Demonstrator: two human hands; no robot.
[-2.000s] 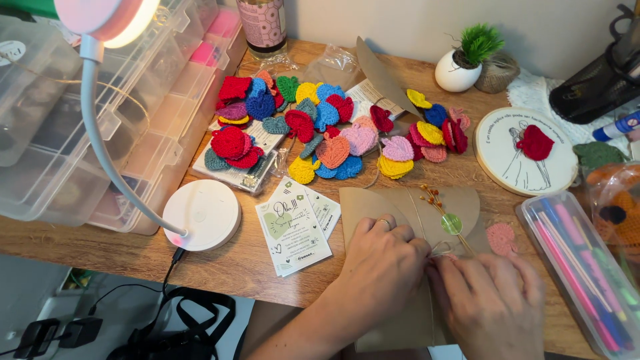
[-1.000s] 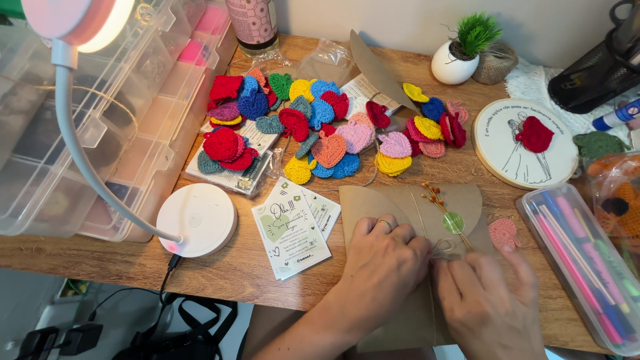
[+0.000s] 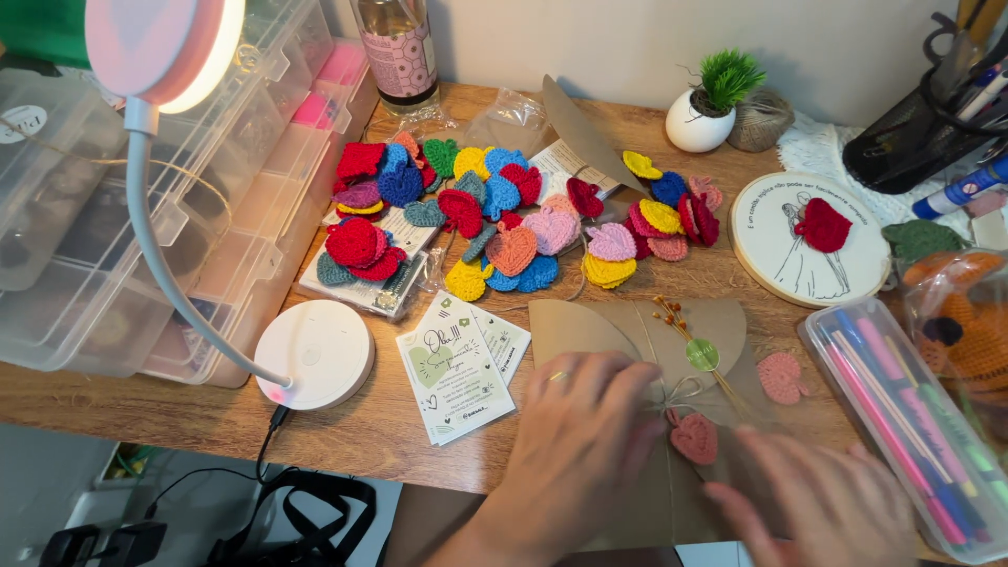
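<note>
A brown kraft paper envelope (image 3: 630, 504) lies at the table's front edge, wrapped in thin twine tied in a bow (image 3: 682, 391). A dusty-pink crocheted heart (image 3: 694, 439) hangs just below the bow. Dried flower stems (image 3: 672, 316) are fixed on the flap by a round green sticker (image 3: 702, 355). My left hand (image 3: 587, 441), with a ring, rests on the envelope left of the bow, fingers bent; whether it pinches anything is hidden. Blurred, my right hand (image 3: 811, 496) is over the envelope's right side, fingers apart, holding nothing visible. A lighter pink crocheted heart (image 3: 781, 377) lies right of the envelope.
Many coloured crocheted hearts (image 3: 512, 248) are heaped behind the envelope. Printed cards (image 3: 457, 370) and a white lamp base (image 3: 315, 354) lie left. At right are a pencil case (image 3: 906, 425), an embroidery hoop (image 3: 811, 236) and a mesh pen cup (image 3: 898, 134). Clear organiser boxes (image 3: 260, 236) stand far left.
My right hand has moved right and down, away from the bow. The bow and the dusty-pink heart below it now show, where my hands covered that spot before.
</note>
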